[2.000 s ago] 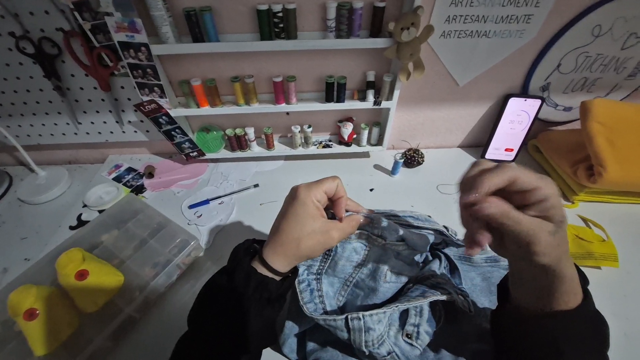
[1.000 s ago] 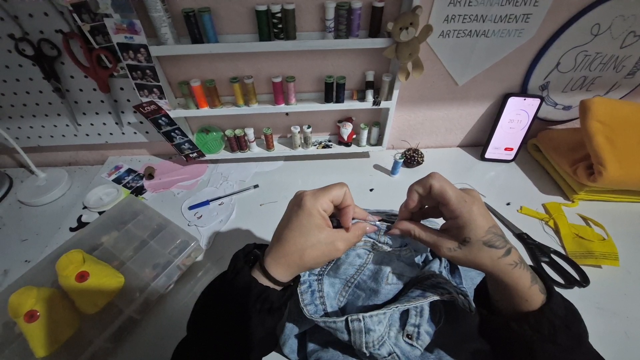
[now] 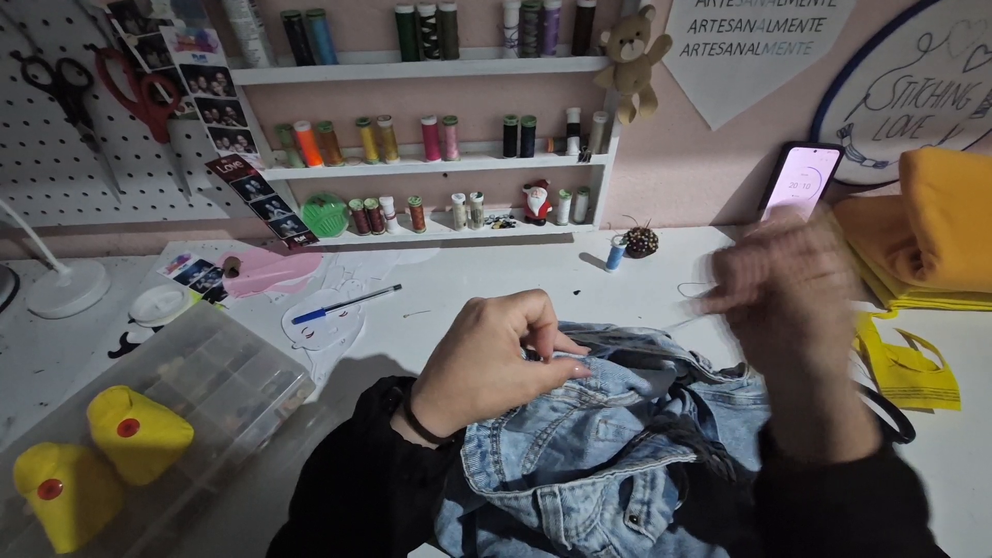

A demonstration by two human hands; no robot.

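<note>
A light blue denim garment (image 3: 573,434) lies bunched on the white table between my forearms. My left hand (image 3: 504,360) pinches an upper fold of the denim between thumb and fingers. To the right, my right hand (image 3: 783,287) is raised above the garment and blurred. A pale thread (image 3: 682,322) runs between the denim and the right fingertips, which look pinched together; whether a needle is between them cannot be made out. A blue thread spool (image 3: 616,253) stands beyond the garment beside a dark, round pincushion-like object (image 3: 641,242) with pins.
At left, a clear compartment box (image 3: 232,349) carries two yellow felt pieces (image 3: 139,434). A pen (image 3: 346,303) lies on paper cutouts. Thread shelves (image 3: 434,70) line the wall. A phone (image 3: 802,182), folded orange and yellow fabric (image 3: 930,225), yellow scraps (image 3: 914,372) and black scissor handles (image 3: 891,415) are at right.
One second ago both hands were together at the denim. My right hand has since moved up and right, away from my left hand, which still pinches the cloth.
</note>
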